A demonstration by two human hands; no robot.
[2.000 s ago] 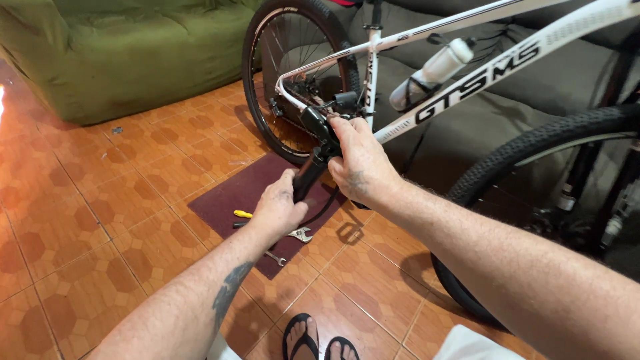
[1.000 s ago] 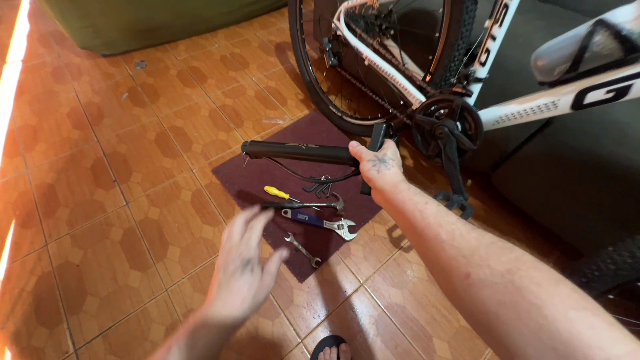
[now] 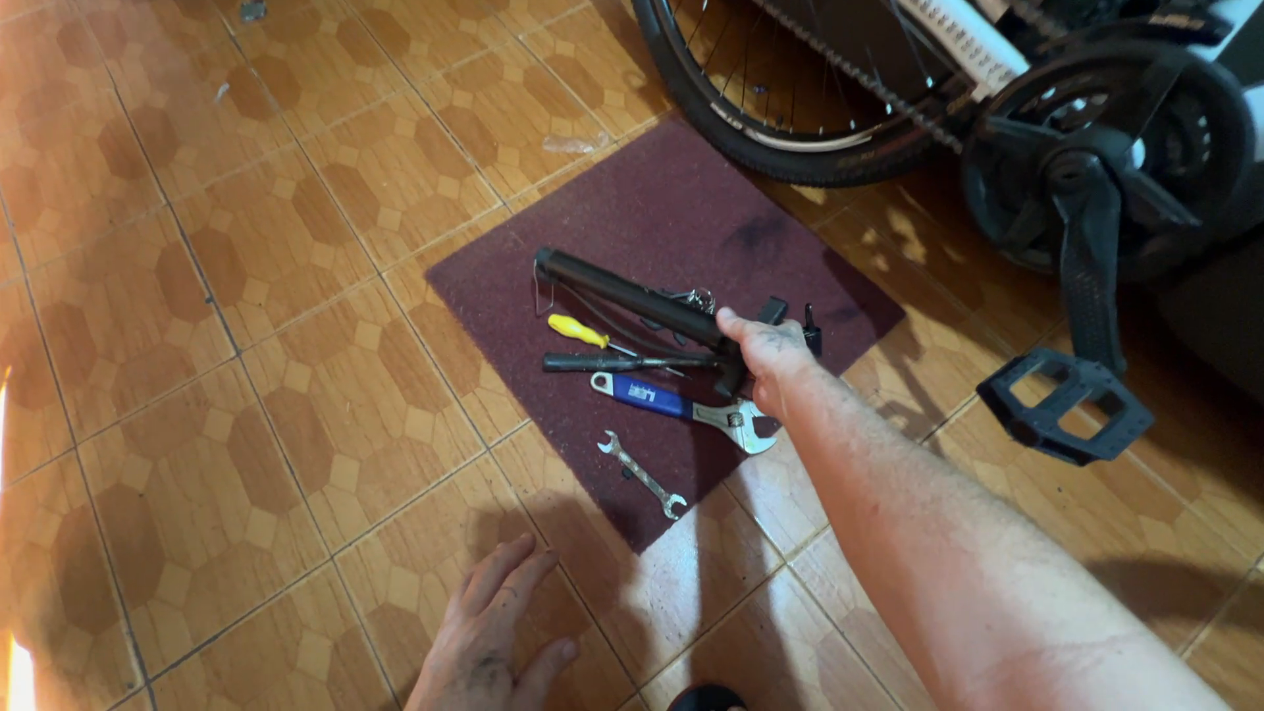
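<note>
My right hand [image 3: 775, 360] grips the handle end of a black bicycle pump [image 3: 632, 296], low over a maroon mat [image 3: 612, 207]; whether the pump touches the mat I cannot tell. My left hand [image 3: 499, 632] holds nothing, fingers apart, above the floor tiles. Beside the pump lie a yellow-handled screwdriver [image 3: 578, 331], a black-handled tool [image 3: 592, 363] whose far end is hidden, and an adjustable wrench with a blue grip [image 3: 647, 395]. A double open-end wrench [image 3: 642, 474] rests nearer the mat's bottom corner. Small metal and black items [image 3: 691, 301] show behind the pump.
At the upper right stands a bicycle, its tyre [image 3: 790, 163] by the mat's edge. Its crank arm [image 3: 1086, 267] hangs down to a black pedal [image 3: 1066, 405] right of my right forearm. Wood-patterned tiles [image 3: 296, 415] surround the mat. A sandal [image 3: 706, 699] shows at the bottom.
Two seconds ago both hands were on the pump near the bicycle. My left hand has let go, and my right hand has lowered the pump to the mat. The view has tilted down.
</note>
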